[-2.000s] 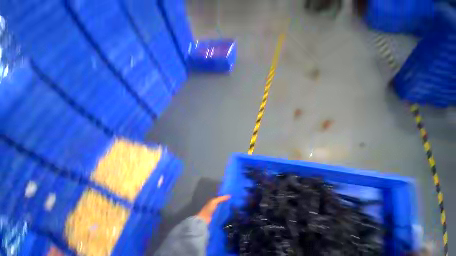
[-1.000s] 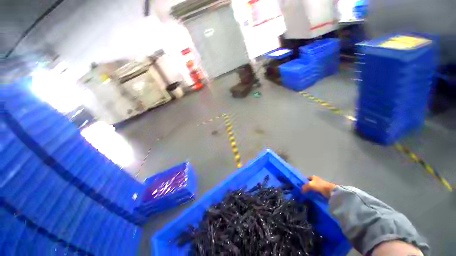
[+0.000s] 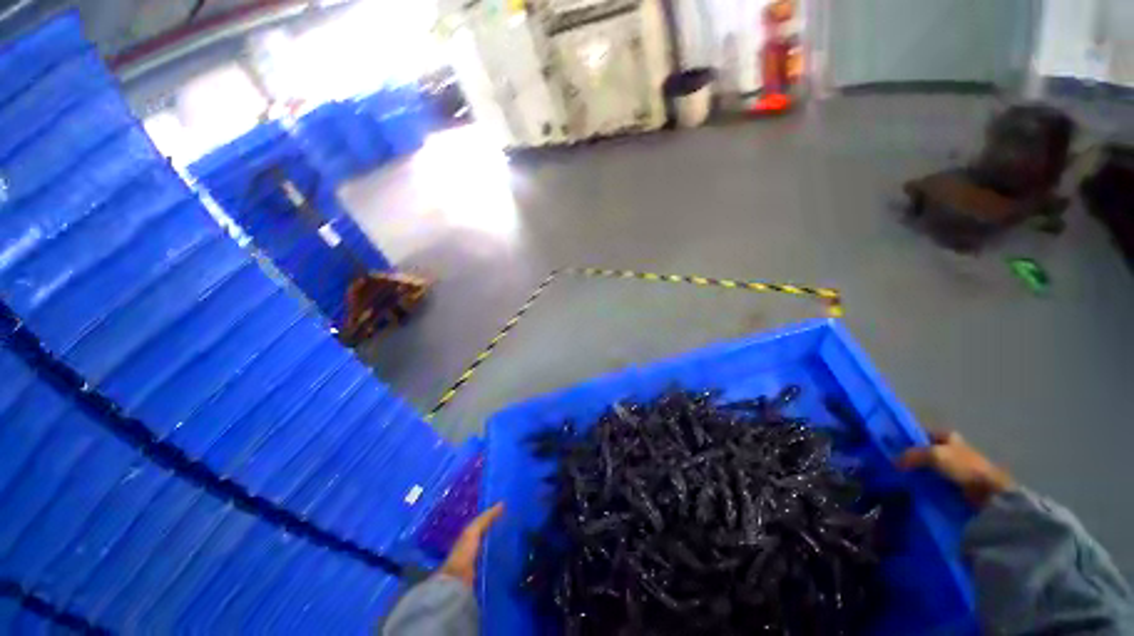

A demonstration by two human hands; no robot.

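Note:
A blue plastic crate (image 3: 653, 377) is held in front of me at the bottom centre, its near side cut off by the picture's edge. Black moulded parts (image 3: 709, 509) lie heaped in it. My left hand (image 3: 471, 543) grips the crate's left side. My right hand (image 3: 958, 468) grips the right side, with its fingers over the rim. Both wrists are in grey sleeves.
Tall columns of stacked blue crates (image 3: 162, 336) stand close on the left. A low crate with purple contents (image 3: 450, 507) is beside them. Yellow-black floor tape (image 3: 696, 281) lies ahead. Farther off are a brown object (image 3: 995, 180), a bin (image 3: 688, 97) and machines (image 3: 585, 68).
The view has swung left from the blue crates on the right toward the stacked columns. My left hand has come into view again on the crate; the right hand still holds it.

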